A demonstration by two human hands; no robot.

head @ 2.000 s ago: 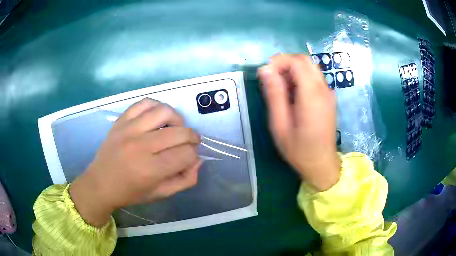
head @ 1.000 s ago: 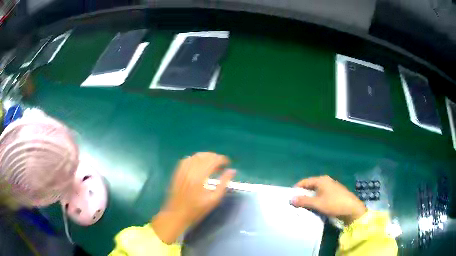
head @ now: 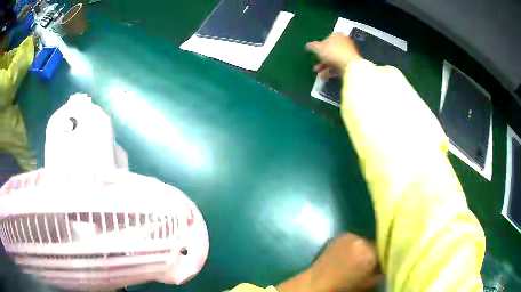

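Observation:
My right hand [head: 336,56] is stretched out over the dark green strip. Its fingers are apart and their tips point left, with nothing visible in them. The hand and yellow sleeve cover part of a dark grey tablet [head: 381,51] on a white backing sheet [head: 372,31]. Whether the hand touches the tablet cannot be told. My left hand [head: 349,263] is low at the bottom centre, beside the right sleeve. It is blurred and its fingers are hidden, so its grip cannot be told.
A pink desk fan [head: 103,228] stands at lower left. Another tablet [head: 243,20] lies at the top centre and a further one [head: 465,114] at the right, both on white sheets. A blue tray [head: 45,63] and another person's yellow sleeve [head: 17,74] are at left.
The view has swung left and the fan looks larger. My right hand has left the near tablet and reached forward to the strip. My left hand has left the near tablet, which is out of view.

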